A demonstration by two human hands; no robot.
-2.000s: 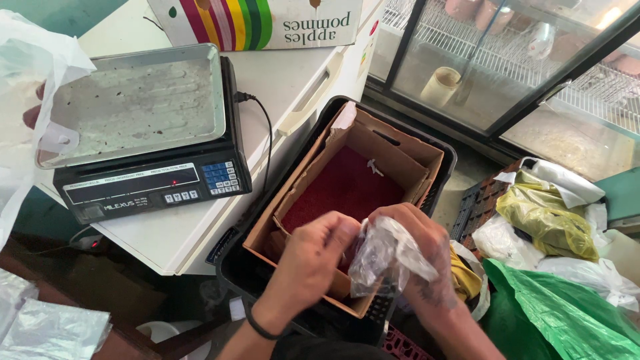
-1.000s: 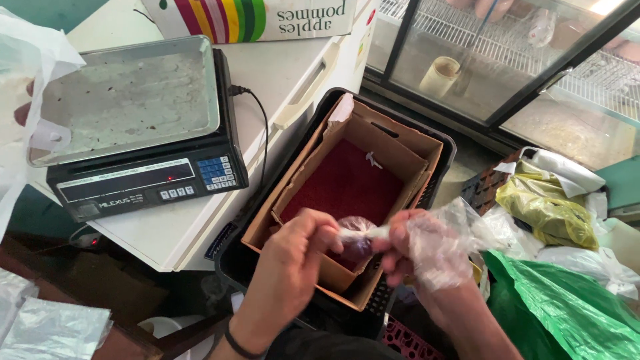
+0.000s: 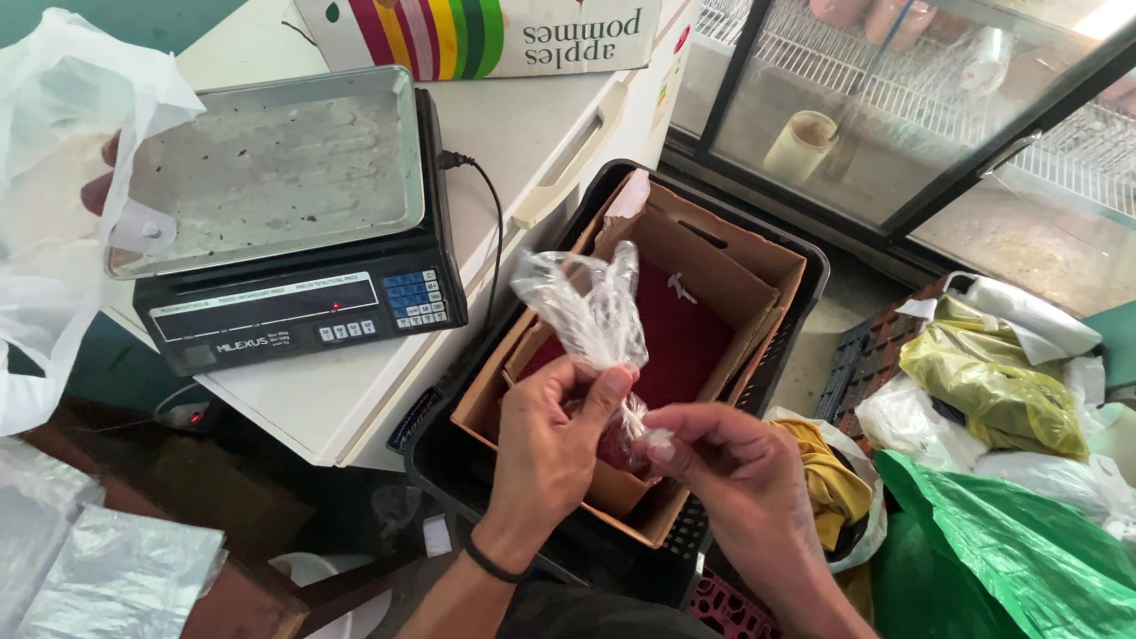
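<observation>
My left hand pinches the gathered neck of a clear plastic bag, whose loose top fans out above the fingers. Just to its right, my right hand grips a twisted bit of the same plastic between thumb and fingers. The bag's lower part, holding something dark red, hangs between the hands and is partly hidden by them. Below is an open cardboard box with a deep red layer inside, on which a small white plastic piece lies. The box sits in a black plastic crate.
A digital scale with a metal tray stands on a white appliance, near an apple carton. White plastic bags hang at left, with flat clear bags below. Right are a glass-door fridge and a green bag.
The bag's loose top was at my right hand one second ago and now stands above my left hand. My right hand has changed its hold to a small twisted end.
</observation>
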